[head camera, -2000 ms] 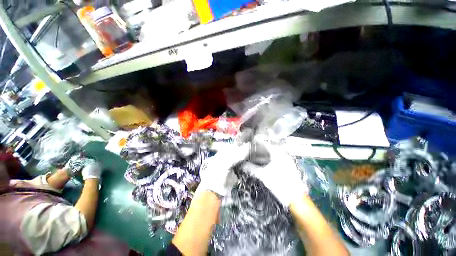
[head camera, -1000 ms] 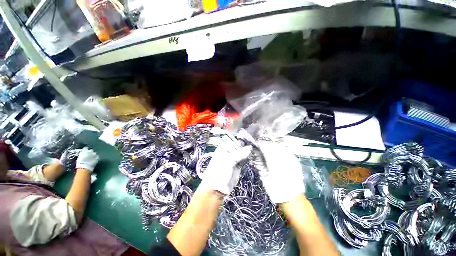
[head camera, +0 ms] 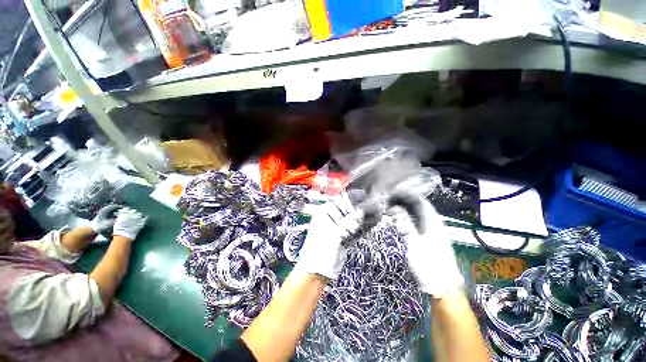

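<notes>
A loose heap of thin silver wire rings (head camera: 375,297) lies on clear plastic in front of me. My left hand (head camera: 331,237), in a white glove with grey fingers, is at the heap's upper left edge. My right hand (head camera: 423,244), gloved the same way, is at its upper right, fingers curled and blurred. The fingertips are close to each other; whether either hand holds rings cannot be made out. Neat ring bundles are piled left (head camera: 237,265) and right (head camera: 513,311) of the heap.
A clear plastic bag (head camera: 389,166) and red-orange bag (head camera: 283,173) lie behind the heap. Orange-yellow bands (head camera: 499,267) lie by the right pile. A blue bin (head camera: 595,205) stands right rear, a white sheet (head camera: 510,205) beside a black cable. A shelf (head camera: 425,60) crosses above. A gloved coworker (head camera: 53,290) is left.
My hands have moved slightly apart at the fingertips, and my right hand has shifted right. More of the heap shows between them. The view has shifted a little.
</notes>
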